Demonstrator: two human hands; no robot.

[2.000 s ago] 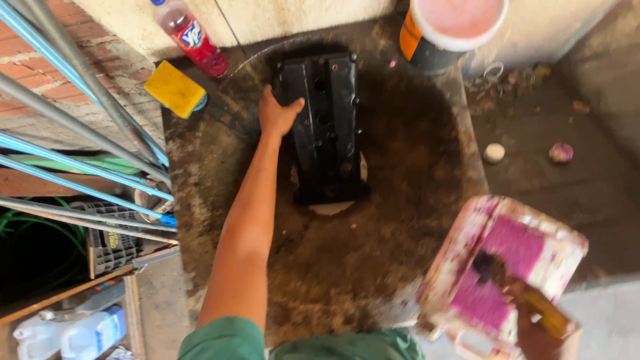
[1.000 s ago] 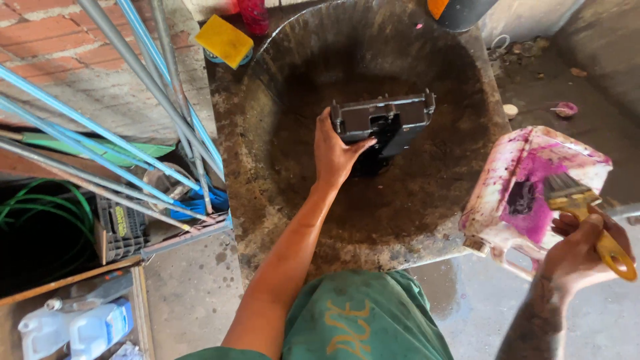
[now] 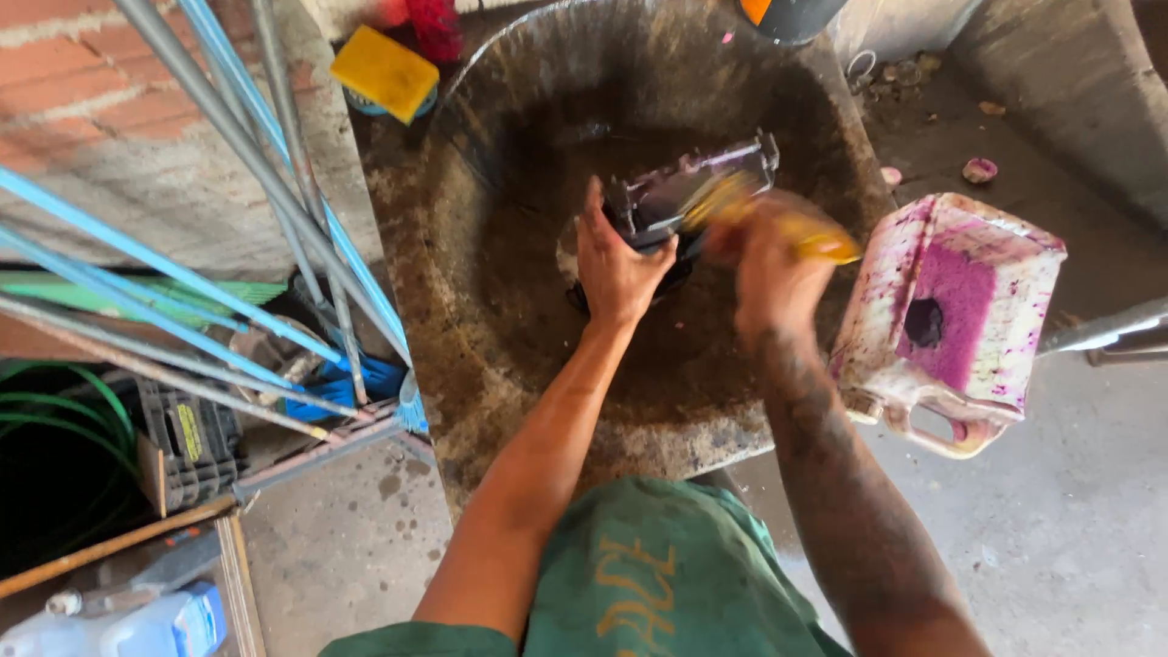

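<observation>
Over a round concrete basin (image 3: 511, 383), my left hand (image 3: 620, 265) grips the near left side of a black engine valve cover (image 3: 703, 182), tilted so that its open underside and rim show. My right hand (image 3: 776, 255) is closed around a paintbrush (image 3: 826, 242) with a yellow handle; the brush is motion-blurred, with its head against or just over the cover's rim. To the right, a cut-open white plastic jug (image 3: 1013, 274) holds pink-purple liquid with a dark patch in it.
A yellow sponge (image 3: 385, 73) and a bottle of red liquid (image 3: 436, 27) stand at the basin's back left corner. A dark bucket (image 3: 794, 18) is at the back. Blue and grey poles (image 3: 274, 173) lean at left, above a black crate (image 3: 187, 438) and plastic jugs (image 3: 164, 620).
My right hand has moved left with the paintbrush, from the cut jug to the valve cover. The cover, lying in the basin at first, has been tipped up by my left hand.
</observation>
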